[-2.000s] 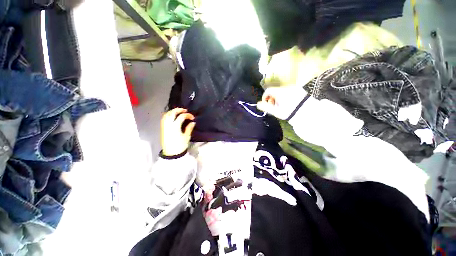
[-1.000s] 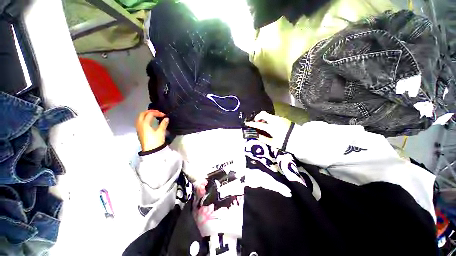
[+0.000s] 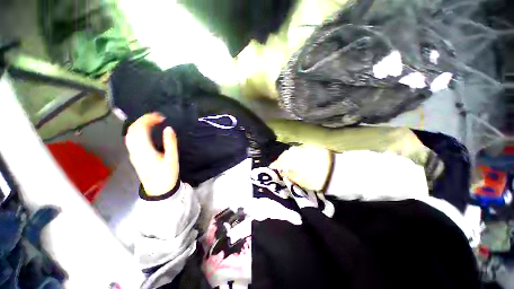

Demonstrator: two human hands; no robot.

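A dark garment lies over my lap, with a thin pale cord loop on it. My left hand rests at the garment's left edge, thumb and fingers curved apart; whether cloth is pinched between them is unclear. My right hand is at the garment's near right edge, against my printed top. Its fingertips are blurred and partly hidden, so what it holds cannot be told.
A grey-black denim heap with white tags is at the upper right, on pale yellow-green cloth. A white table and blue denim are left, beside a red stool.
The view has swung to the right and blurred. My left hand appears higher on the garment's left side. My right hand has moved from beside the cord loop down to the near edge.
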